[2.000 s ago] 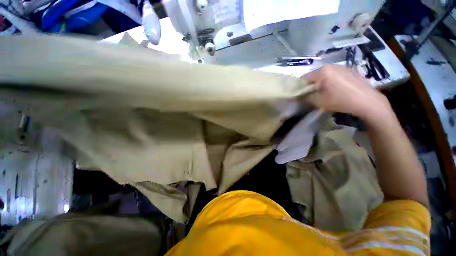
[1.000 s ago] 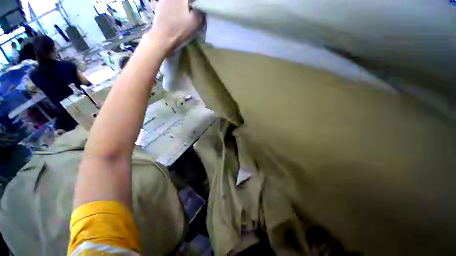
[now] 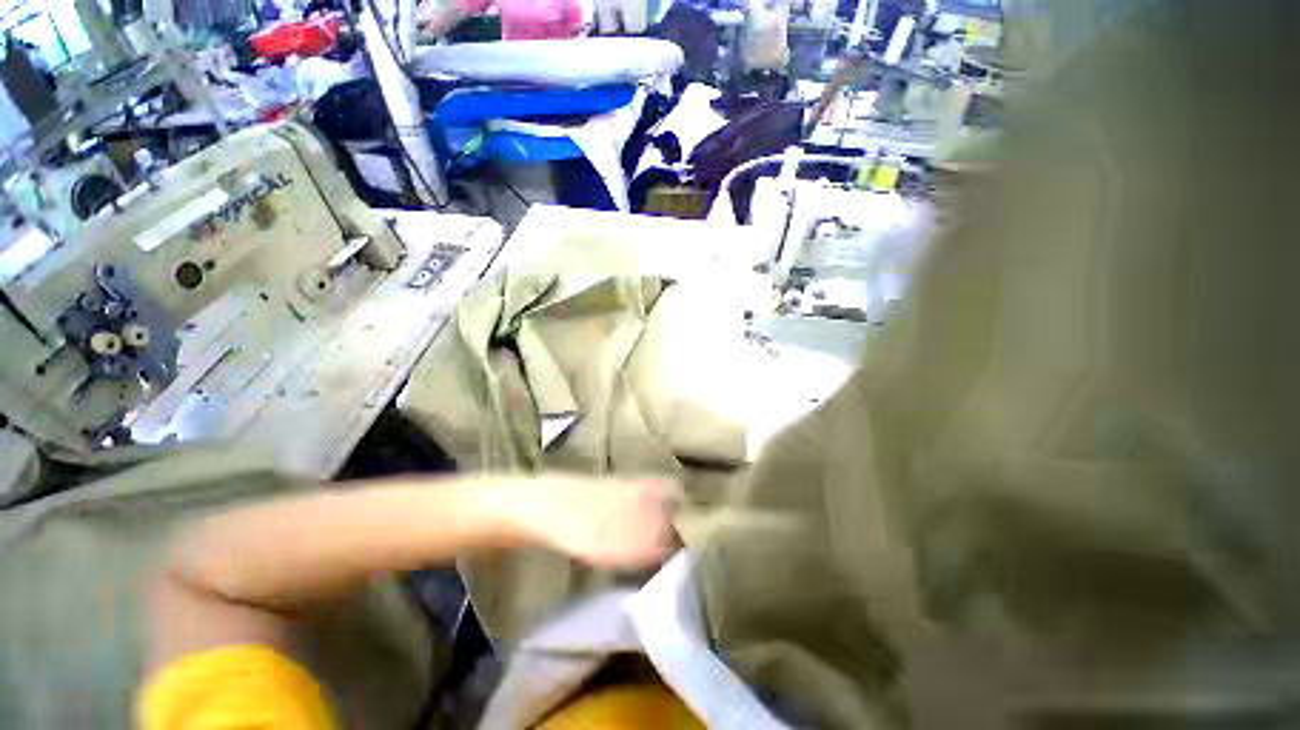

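A large khaki garment piece [image 3: 1027,428] fills the right side of the view, raised close to the camera and blurred. My left hand [image 3: 620,522] is closed on its edge near the lower middle, with pale pocketing [image 3: 682,628] hanging just below the fingers. More khaki cloth [image 3: 606,357] lies rumpled on the white table, beyond my left hand. My right hand is not in view; the raised cloth covers that side.
An older cream sewing machine [image 3: 214,243] stands at the left. A white machine [image 3: 841,235] stands behind the table, partly covered by the raised cloth. A khaki heap [image 3: 86,571] lies at lower left. Blue and white bundles [image 3: 535,114] are farther back.
My left hand has come down from the upper left to the lower middle, still gripping the cloth. The raised cloth has shifted to the right, uncovering khaki cloth on the table.
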